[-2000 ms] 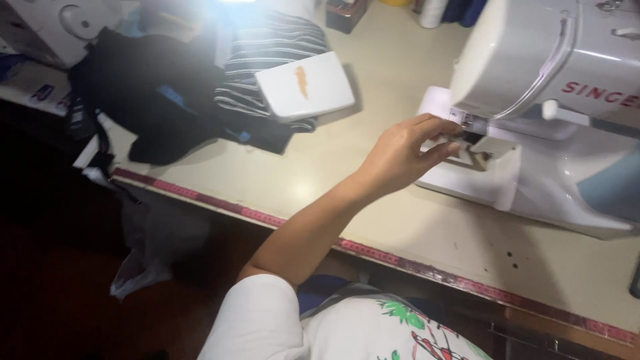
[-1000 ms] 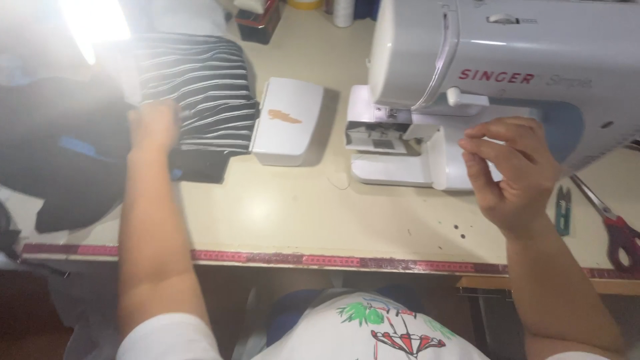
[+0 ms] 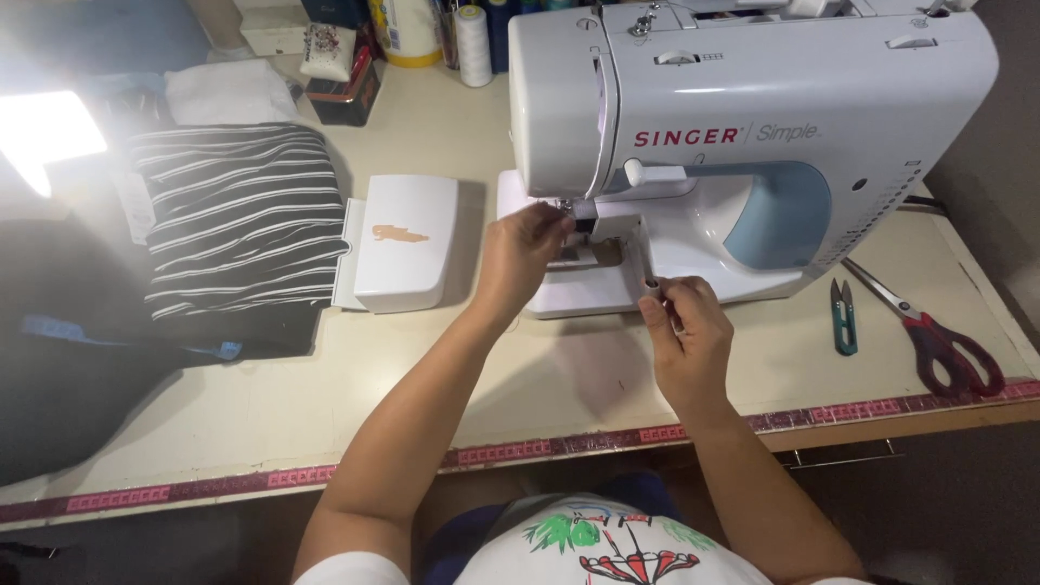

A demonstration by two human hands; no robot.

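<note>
A white Singer sewing machine (image 3: pixel 756 89) stands in front of me, its free arm bare and the compartment under the needle exposed. My left hand (image 3: pixel 528 244) is raised at the needle area, thumb and fingertips pinched together; whether something thin is between them cannot be told. Lower and to the right, my right hand (image 3: pixel 686 325) grips a small cylindrical item (image 3: pixel 652 288), perhaps a bobbin or its case, in front of the free arm. Left of the machine lies a white detached accessory box (image 3: pixel 406 244), beside folded black-and-white striped fabric (image 3: pixel 244 211).
Thread snips (image 3: pixel 844 318) and red-handled scissors (image 3: pixel 946 345) lie at the right. A measuring tape (image 3: pixel 504 452) runs along the table's front edge. A thread spool (image 3: pixel 474 47) and a small box (image 3: pixel 345 96) stand behind. Dark fabric (image 3: pixel 65 357) and a bright lamp (image 3: pixel 49 130) are at the left.
My left hand has moved right, from the striped fabric to the needle area. My right hand has moved left and now holds a small item in front of the free arm.
</note>
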